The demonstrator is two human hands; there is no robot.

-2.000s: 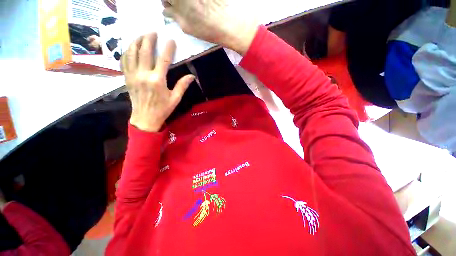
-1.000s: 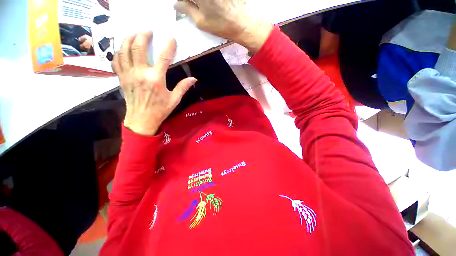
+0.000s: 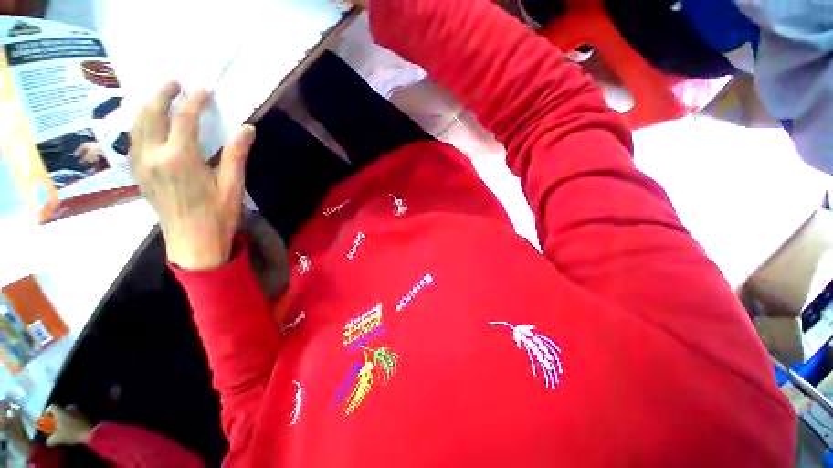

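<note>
A printed retail box with orange-yellow sides and product pictures lies at the upper left on the white table. My left hand is beside its right end, fingers apart and fingertips on a glaring white surface. Glare hides whether that surface is a sheet, a box face or the table. No held object shows in my left hand. My right arm reaches to the top edge, and its hand is cut off by the picture's edge.
Orange printed boxes lie on the table at the left. Another person's hand is at the lower left. An open brown carton stands at the right. A red-orange stool and a neighbour's blue-grey clothing are at the upper right.
The view has turned and shifted. My right hand has gone out past the top edge. My left hand appears further left, still by the box. More orange boxes and the neighbour's hand now show.
</note>
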